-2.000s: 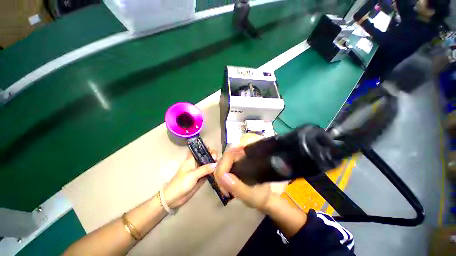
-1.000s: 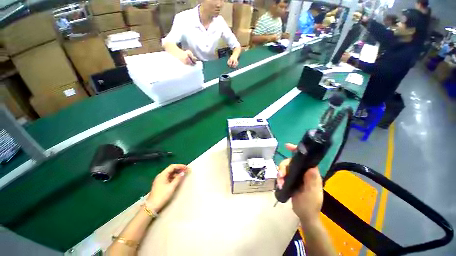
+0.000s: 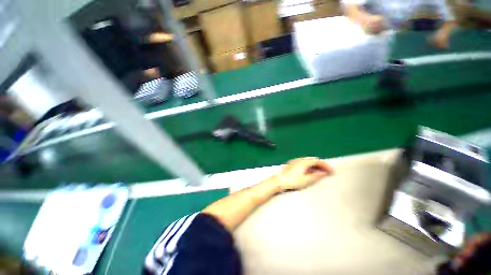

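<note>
The picture is blurred. My left hand [image 3: 304, 173] rests at the belt-side edge of the beige work board [image 3: 301, 231], fingers loosely curled with a gap at the thumb, and nothing shows in it. My right hand [image 3: 475, 248] is cut off at the bottom right corner, blurred, beside something dark; its grip cannot be made out. The white-grey screw feeder [image 3: 414, 217] stands on the board's right side, near my right hand. A black hair dryer unit [image 3: 237, 131] lies on the green belt beyond my left hand.
Another dark unit [image 3: 393, 80] is farther right on the belt [image 3: 323, 126], before a white foam block [image 3: 342, 48]. A pale post [image 3: 134, 118] slants across the left. A white tray [image 3: 75, 225] with blue pieces lies lower left. People are across the belt.
The view has swung left, so the feeder appears farther right. The dryer handled earlier was on the belt one second ago and now appears farther off. My right hand has moved to the picture's corner.
</note>
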